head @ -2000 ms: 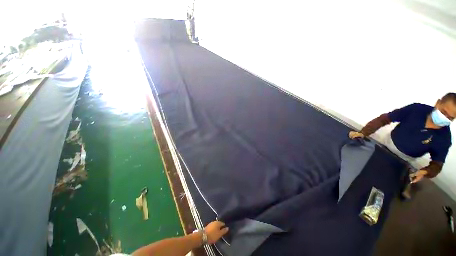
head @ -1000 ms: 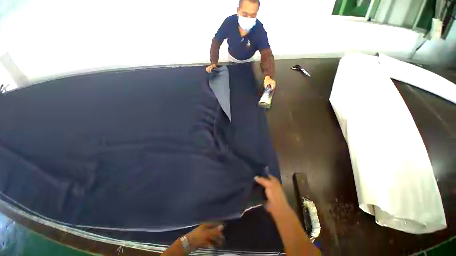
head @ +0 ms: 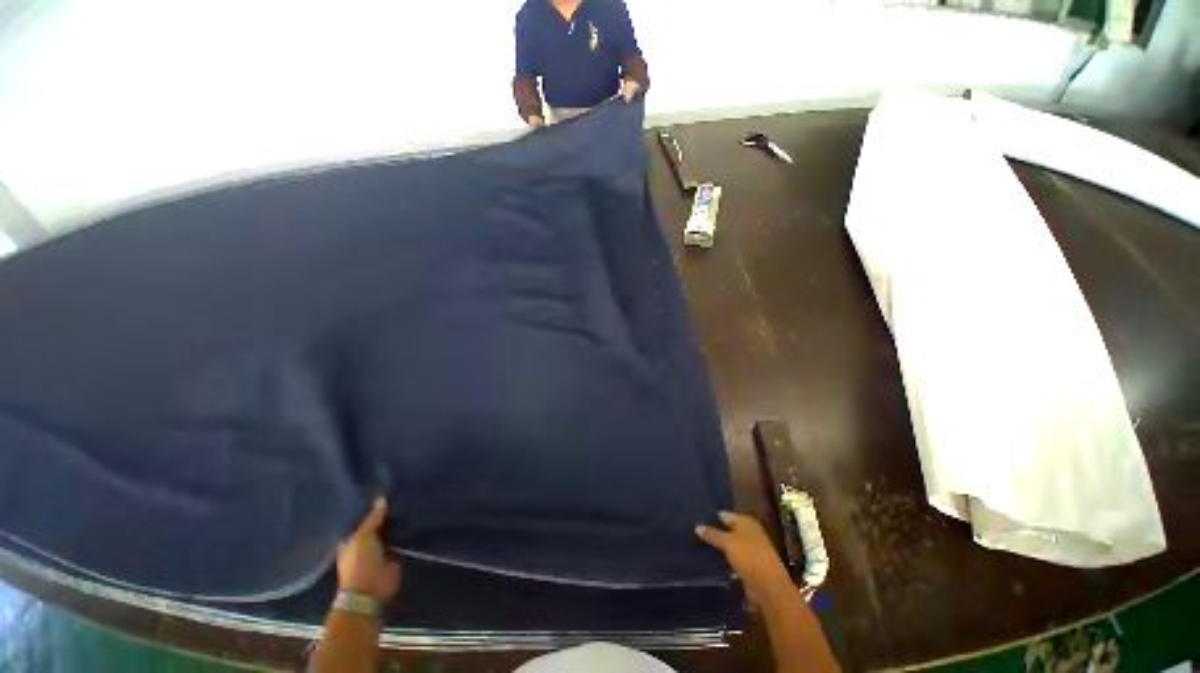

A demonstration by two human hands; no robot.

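A dark navy ply (head: 487, 355) covers the left and middle of the table, wrinkled, over the lay (head: 526, 605) with its striped white edge. My left hand (head: 367, 559) grips the ply near its front edge, with a watch on the wrist. My right hand (head: 737, 542) holds the ply's front right corner. The coworker (head: 576, 53) across the table lifts the far right corner with one hand; the other hand is at the far edge.
A wrapped weight (head: 805, 539) and dark bar (head: 774, 460) lie right of my right hand. Another wrapped weight (head: 703, 216) and dark bar (head: 675, 159) lie at the far side, near scissors (head: 765, 146). White folded fabric (head: 1000, 329) lies on the brown table (head: 829, 355) at right.
The ply's end has been drawn out to the right over the lay. My left hand has moved left and now grips it. The coworker has let go of the far weight and raised the corner.
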